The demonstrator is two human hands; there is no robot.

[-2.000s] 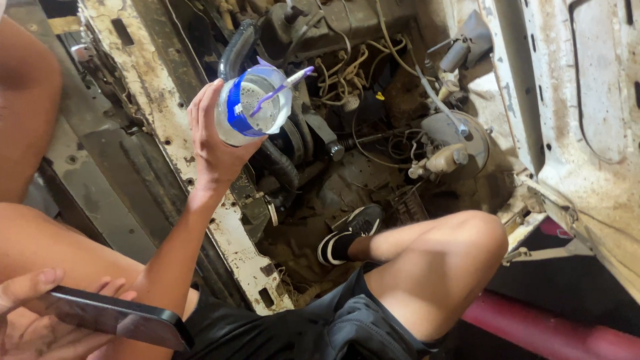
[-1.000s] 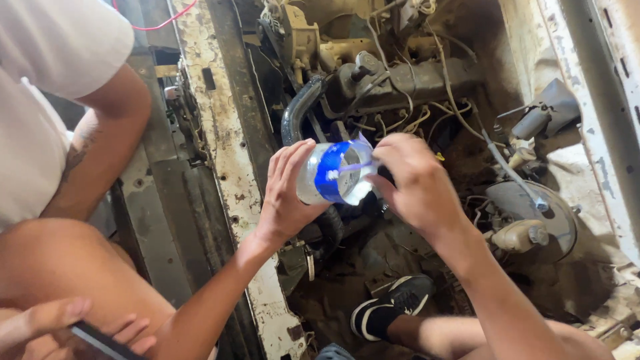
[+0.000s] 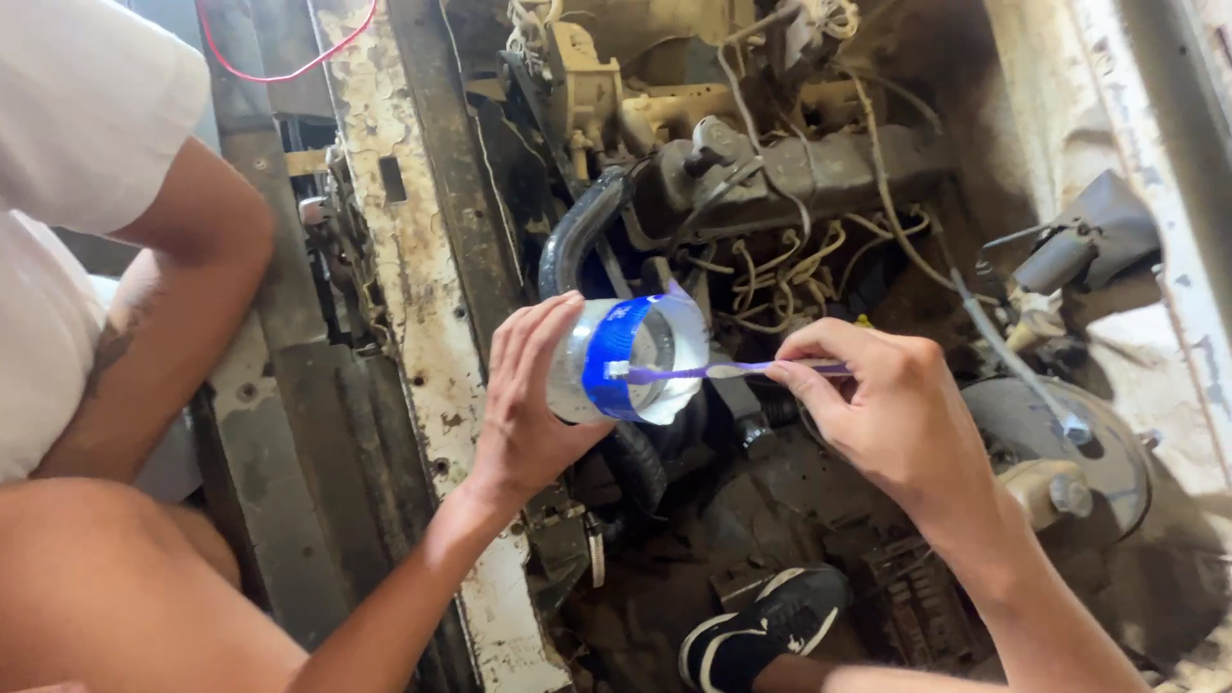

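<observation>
My left hand is wrapped around a cut clear plastic bottle with a blue label and a jagged rim, tilted so its opening faces right. Between the thumb and fingers of my right hand is the handle of a purple and white toothbrush. Its bristled head overlaps the blue label; whether it is inside the bottle or in front of it, I cannot tell. Both hands are above the engine bay, near a black radiator hose.
An engine with a valve cover and loose wires lies beyond. A rusty white body rail runs along the left. A round brake booster is at right, my shoe below. Another person's arm rests at far left.
Two seconds ago the toothbrush stood in the bottle, held by my left hand alone. My right hand has come in and now grips the brush. The view has shifted.
</observation>
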